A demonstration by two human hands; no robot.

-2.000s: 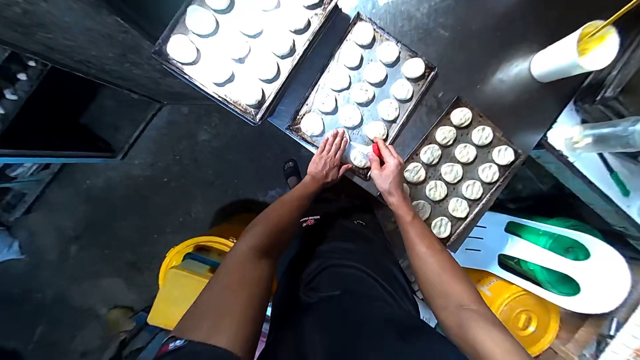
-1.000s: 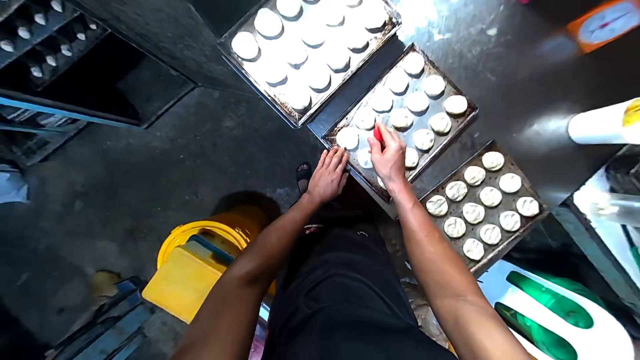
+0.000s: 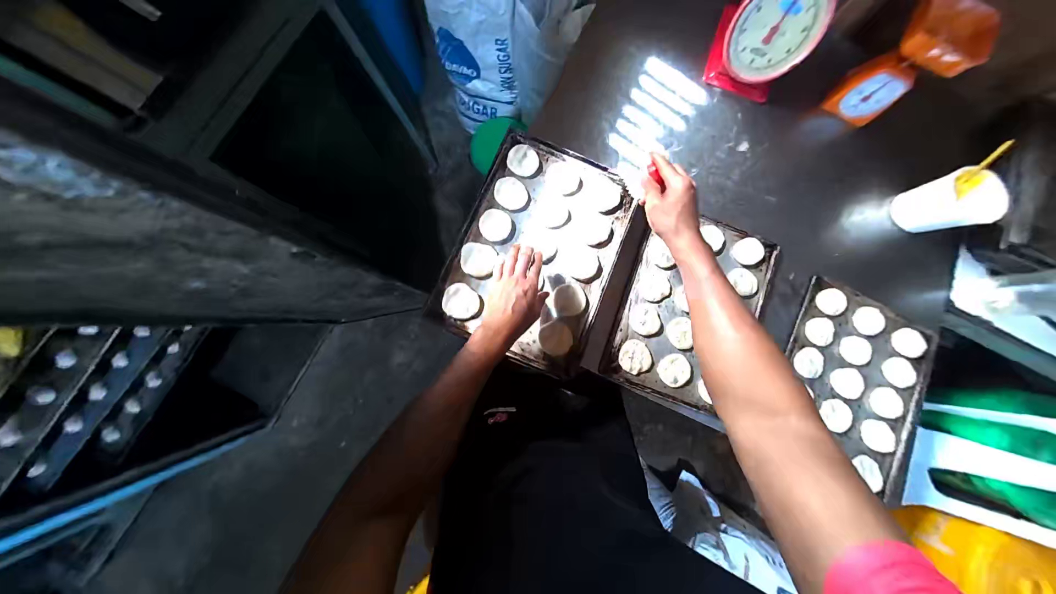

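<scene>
Flat round dough pieces (image 3: 461,301) lie in rows on the left metal baking tray (image 3: 610,285). Over that tray's lower middle rests my left hand (image 3: 516,293), fingers apart, holding nothing. My right hand (image 3: 672,202) is closed on a small red-handled tool (image 3: 655,174) above the gap between the left and middle trays, near their far end; the tool's working end cannot be made out. The middle baking tray (image 3: 767,280) carries more rounds, some with scored tops, partly hidden by my right forearm. Scored rounds (image 3: 846,383) also fill the right baking tray (image 3: 916,404).
At the back stand a red dial scale (image 3: 747,78) and an orange dial scale (image 3: 870,89). A white container (image 3: 949,200) with a yellow-handled utensil is at right. Sugar sacks (image 3: 487,58) lean beyond the left tray. A dark cabinet (image 3: 330,132) and a tray rack (image 3: 107,396) are at left.
My left hand has moved from the middle tray's near edge onto the left tray. My right hand, still gripping the red-handled tool, has left the middle tray's dough. The view has swung left.
</scene>
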